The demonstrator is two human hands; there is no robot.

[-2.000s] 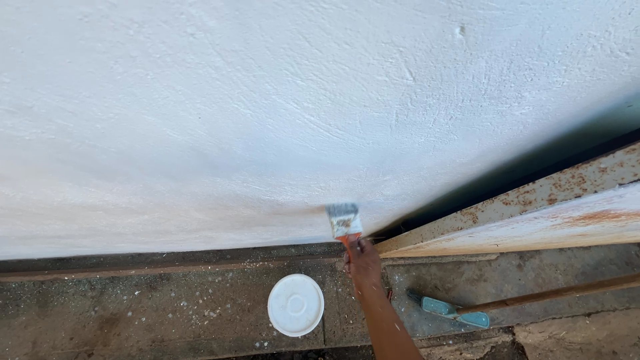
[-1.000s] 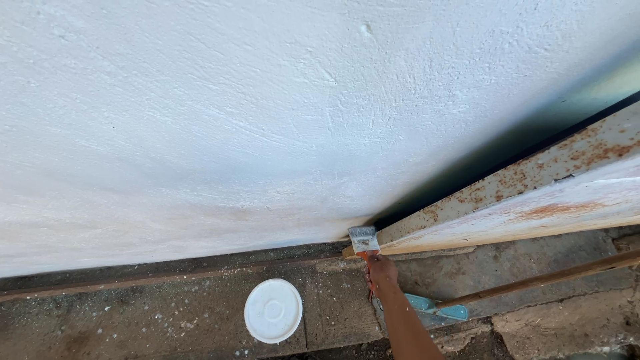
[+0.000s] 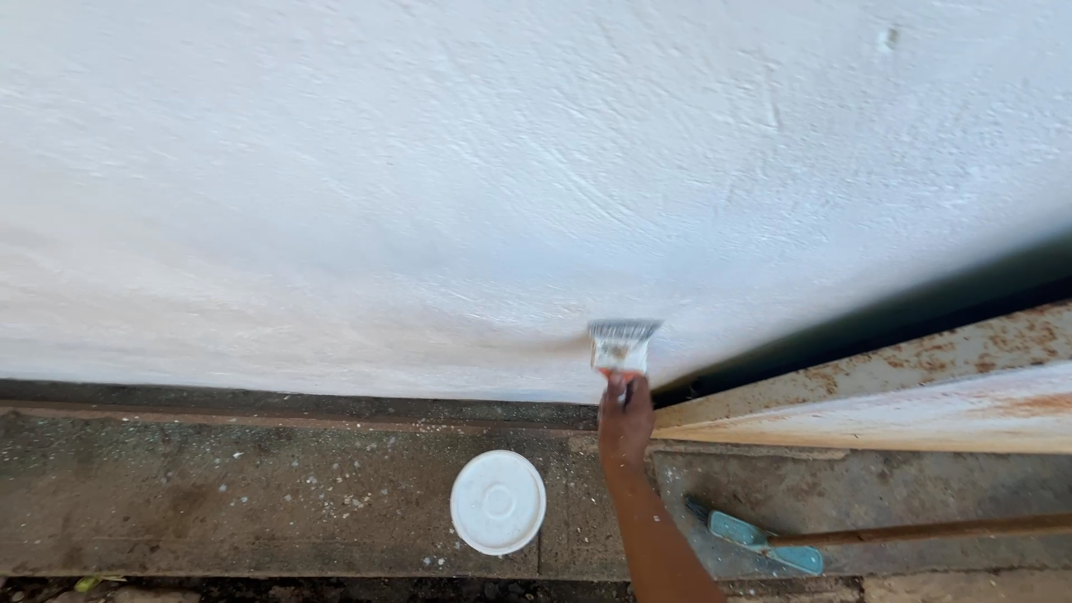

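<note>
My right hand (image 3: 626, 419) grips the orange handle of a flat paintbrush (image 3: 621, 343), its bristles pointing up against the lower part of the white plastered wall (image 3: 419, 209). White paint coats the brush's ferrule. A round white plastic lid (image 3: 498, 502) lies on the concrete ledge, to the left of my forearm. My left hand is out of the frame.
A rusty metal panel (image 3: 946, 356) stands at the right, with a dark gap between it and the wall. Below it, a blue broom head (image 3: 764, 540) on a wooden handle lies on the concrete. Paint specks dot the ledge (image 3: 251, 502).
The brush was at the wall's bottom corner beside the metal panel one second ago; my right hand has moved it up and left onto the wall face. The view has shifted.
</note>
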